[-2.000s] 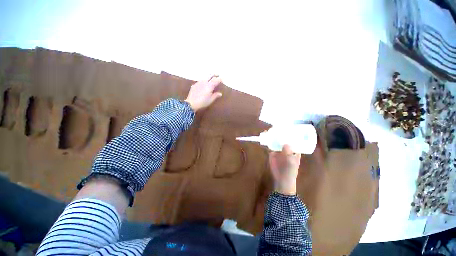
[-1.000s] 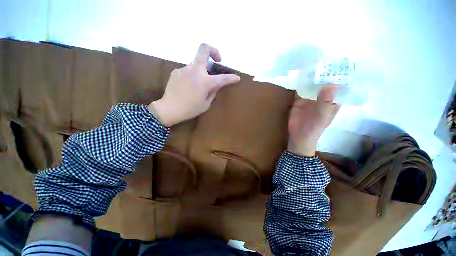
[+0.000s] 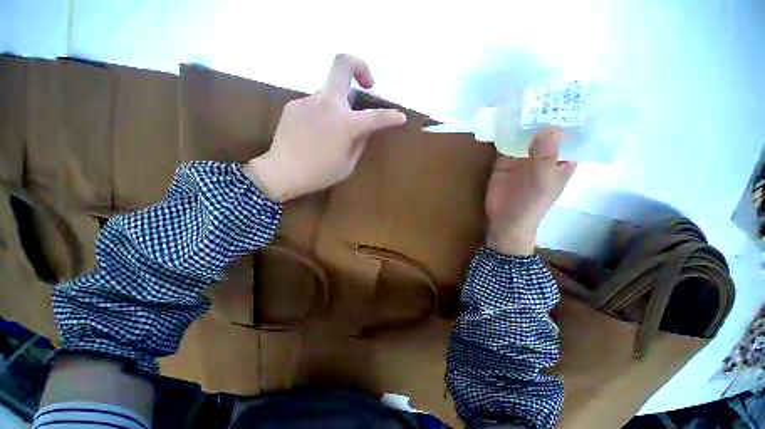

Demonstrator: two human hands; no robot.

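Note:
My right hand holds a translucent white squeeze bottle with a printed label, its thin nozzle pointing left over the top edge of a brown tote bag. The nozzle tip is near the bag's upper edge. My left hand rests on the overlapping bags, with forefinger and thumb apart around a dark gap at the bag edge. I cannot tell if its fingers grip the edge. A curved bag handle lies below, between my forearms.
More overlapping brown bags lie to the left. A bundle of brown straps sits at the right on a bag. Small metallic pieces show at the right rim. A small white piece shows at the near edge.
Since the earliest frame, the bottle has moved up to the bags' top edge and my left hand's thumb and forefinger have spread. Over the last second, the nozzle has become clearly visible and the hands barely moved.

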